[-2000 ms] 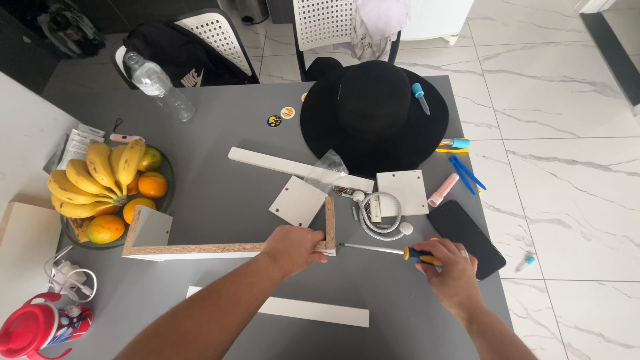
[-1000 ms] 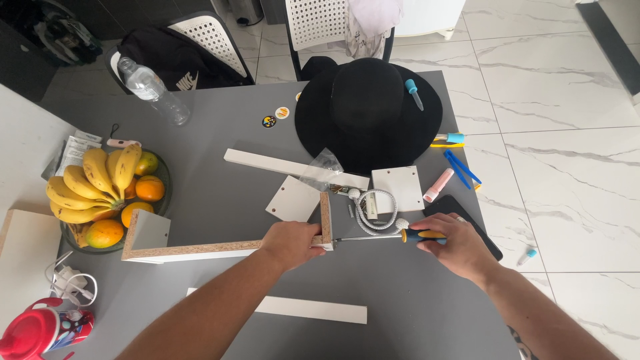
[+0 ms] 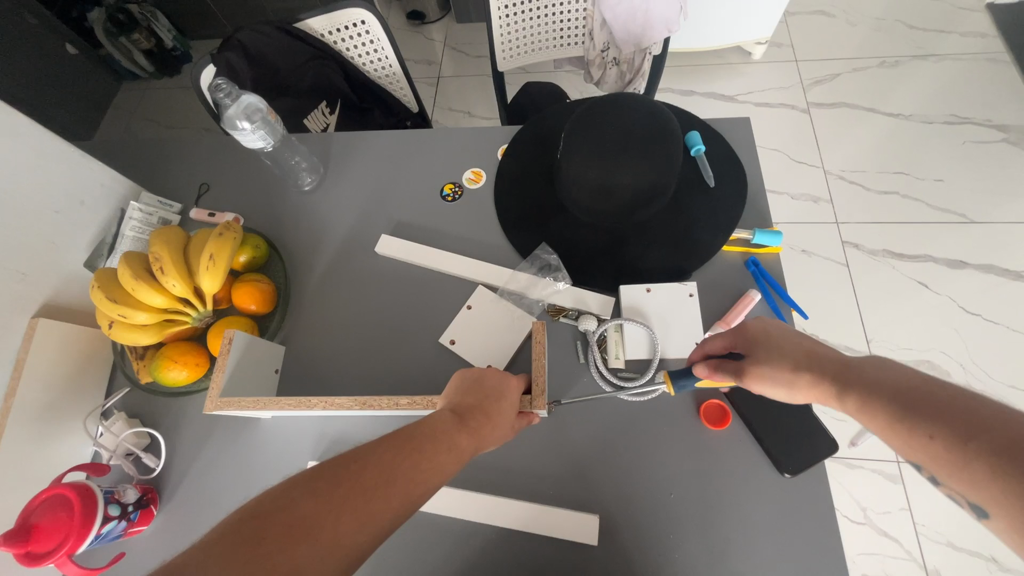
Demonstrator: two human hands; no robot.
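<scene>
My left hand grips the right corner of a U-shaped white chipboard frame, where the long board meets a short upright. In my right hand is a screwdriver with a dark blue and yellow handle. Its shaft points left, and the tip meets a screw at the outer face of that corner. Beyond the frame lie two square white panels with holes, a white strip, a clear plastic bag and a coiled grey-white cord. Another white strip lies nearer me, partly behind my left forearm.
A black hat with a dropper on its brim fills the back right. The fruit plate touches or nearly touches the frame's left end. A phone, a red cap, blue tweezers, a bottle and a red-lidded cup stand or lie around.
My right hand has moved the screwdriver left so its tip meets the frame's corner; two seconds ago a small gap showed. The red cap now shows beside the phone. My left hand stays on the corner.
</scene>
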